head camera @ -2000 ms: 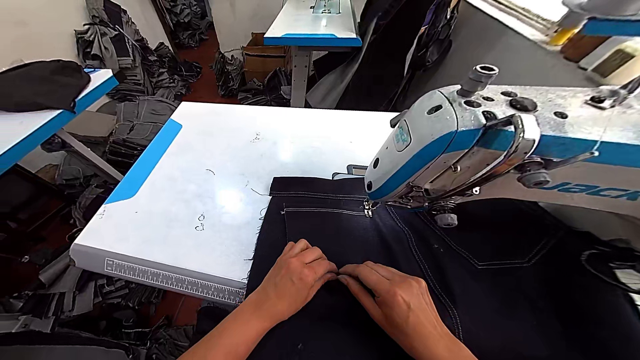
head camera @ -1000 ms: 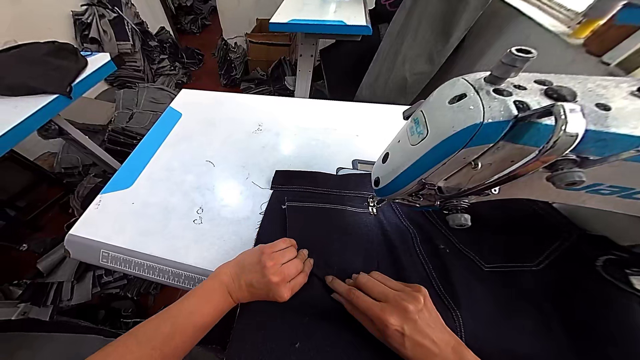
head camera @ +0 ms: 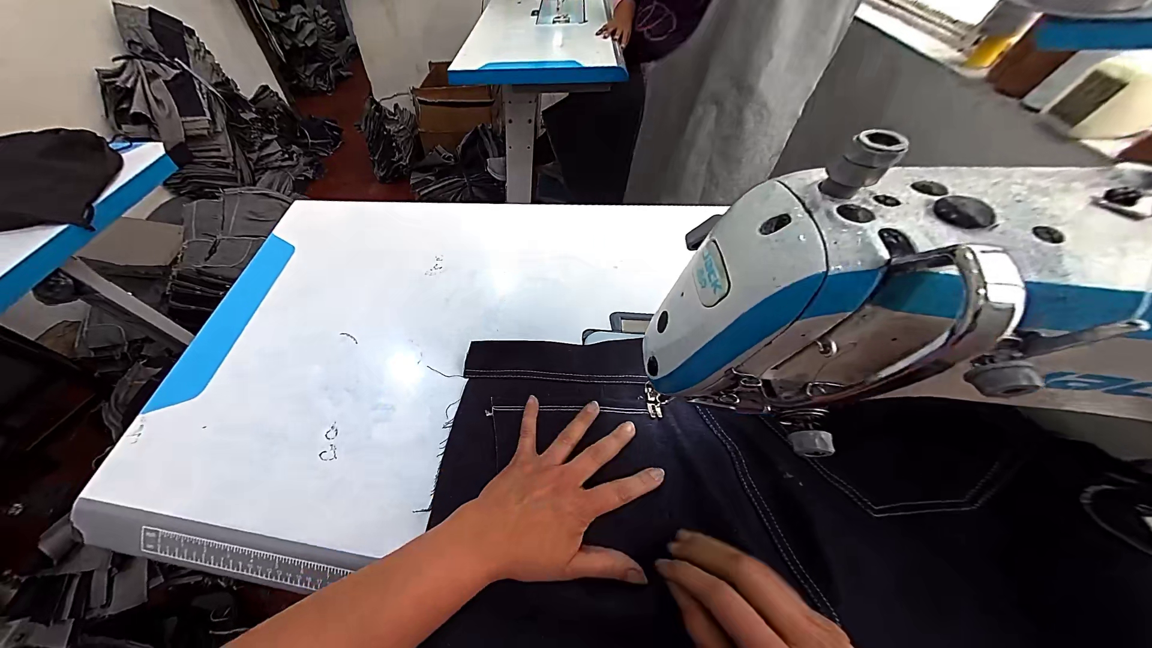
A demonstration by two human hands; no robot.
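Dark denim fabric (head camera: 936, 558) with pale stitching lies across the sewing table (head camera: 396, 297) and under the presser foot (head camera: 653, 401) of a Jack sewing machine (head camera: 765, 270). My left hand (head camera: 558, 504) rests flat on the fabric, fingers spread, left of and below the presser foot, over a patch-shaped piece with a double stitch line. My right hand (head camera: 738, 589) touches the fabric nearer the lower edge, its fingers fairly close together and pointing up-left; part of it is out of frame. Neither hand grips anything visibly. A stitched pocket outline shows on the right.
Bundles of dark cloth (head camera: 225, 243) and a cardboard box (head camera: 454, 112) stand on the floor behind. A second table (head camera: 540, 54) is beyond, with another person's hand (head camera: 619, 25) at its edge. Black cloth (head camera: 54, 175) lies on a table at left. A ruler strip (head camera: 243, 558) runs along the front edge.
My left hand has moved from beside my right hand up toward the presser foot and spread flat. Another person has come into view at the far table.
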